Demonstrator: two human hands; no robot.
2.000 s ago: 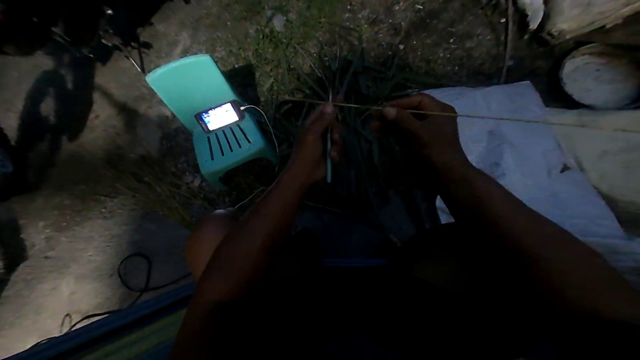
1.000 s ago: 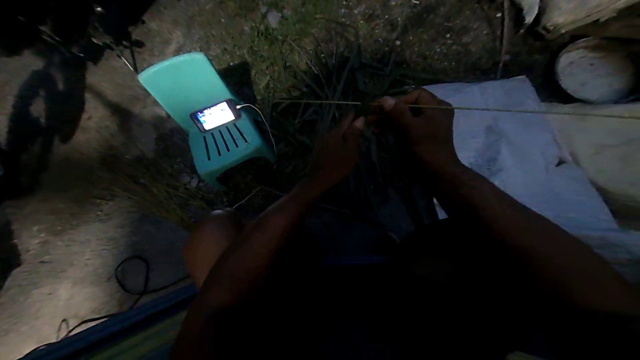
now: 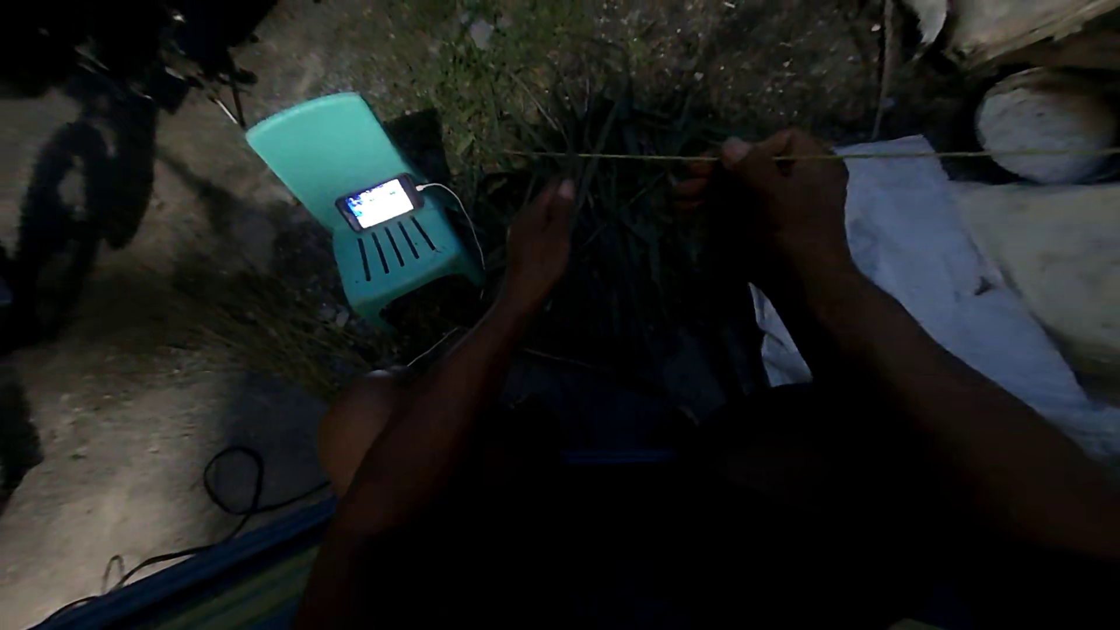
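Note:
A long thin yellowish stalk or strip runs nearly level across the upper right of the head view. My right hand pinches it between thumb and fingers, and its right end passes over a white sack. Just below and left of the strip's left part is my left hand, raised with its fingertips up. It is too dark to tell whether anything is in that hand. Long dark green leaves lie in a heap between and behind my two hands.
At left stands a small green plastic chair with a lit smartphone and white cable on its seat. A white sack lies at right, beside a round pale container. A black cord curls on the ground, lower left.
My left hand has come away from my right hand and moved left. The right hand still holds the strip. A thin implement seen at my left hand two seconds ago is no longer discernible.

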